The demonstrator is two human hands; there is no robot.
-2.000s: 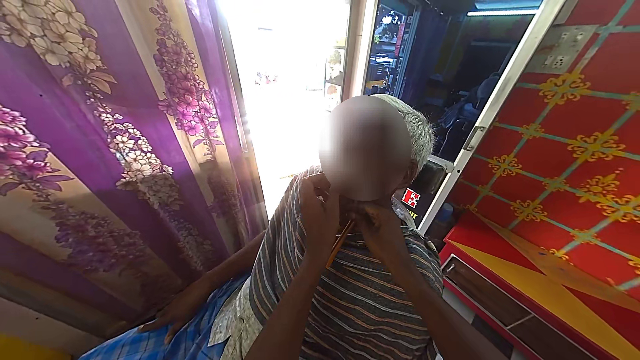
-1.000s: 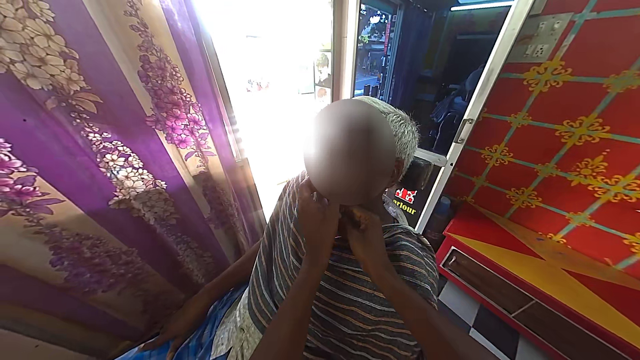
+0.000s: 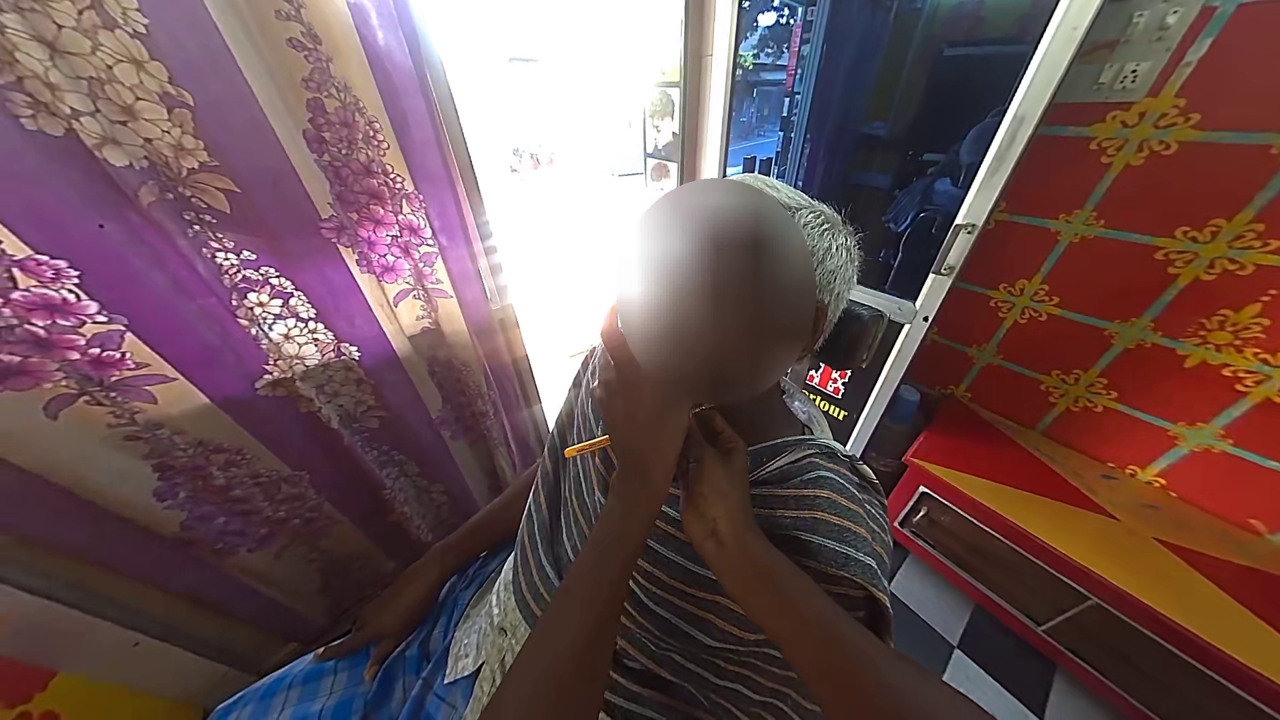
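Observation:
A seated person in a striped shirt (image 3: 750, 600) faces me, the face blurred. My left hand (image 3: 640, 415) lies against the jaw and cheek, its fingertips partly lost in the blur. Just beneath the chin, my right hand (image 3: 715, 475) is closed with bent fingers, close beside my left wrist. A slim yellow-orange handle (image 3: 587, 446) sticks out to the left from behind my left hand; it appears to belong to a tool in my right fingers, whose working end is hidden. Short grey hair (image 3: 825, 235) shows at the side of the head.
A floral purple curtain (image 3: 300, 300) hangs at the left, beside a bright doorway. On the right stand a red and yellow counter (image 3: 1090, 540) with open compartments and a patterned red wall (image 3: 1150, 250). A blue-capped bottle (image 3: 903, 410) stands by the glass door's frame (image 3: 970, 230).
The yellow-orange handle, seen pointing down between my hands two seconds ago, now points left behind my left wrist. My left hand has turned and spread along the jaw.

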